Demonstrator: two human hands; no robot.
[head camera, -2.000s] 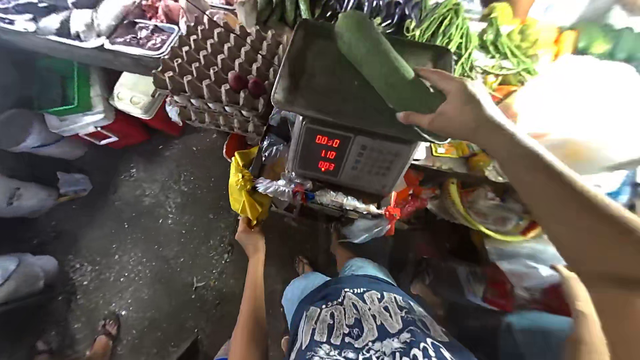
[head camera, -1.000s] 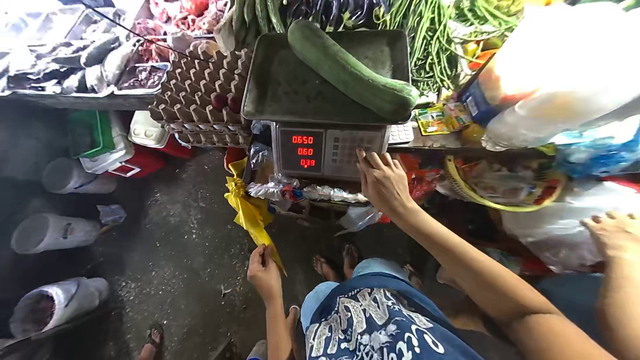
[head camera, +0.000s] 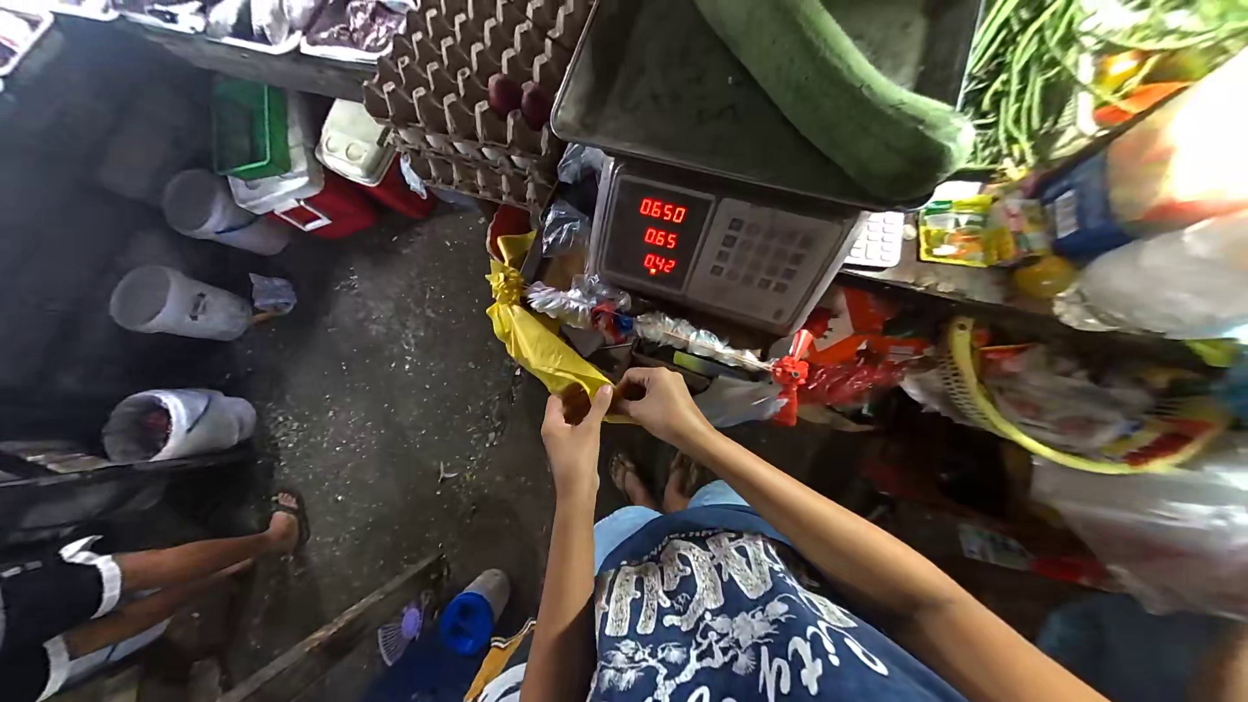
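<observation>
Both my hands pinch the lower end of a yellow plastic bag (head camera: 546, 349), which hangs from a knot below the egg trays. My left hand (head camera: 575, 429) grips its edge with thumb and fingers. Close beside it, my right hand (head camera: 663, 402) holds the same edge. Above them stands a digital price scale (head camera: 721, 244) with a lit red display. A long green gourd (head camera: 838, 97) lies across the scale's metal pan (head camera: 643, 97), its rounded end over the right rim. More plastic bags (head camera: 682, 331) hang in a row under the scale.
Stacked cardboard egg trays (head camera: 458, 88) are left of the scale, green beans (head camera: 1024, 88) to its right. A yellow-rimmed basket (head camera: 975, 390) and filled plastic bags crowd the right side. White buckets (head camera: 180, 302) stand on the floor at left. Another person's legs (head camera: 195, 575) show at lower left.
My right hand has left the scale's keypad and come down to the yellow bag, beside my left hand. The gourd, held by my right hand two seconds ago, rests on the pan. The display readings have changed.
</observation>
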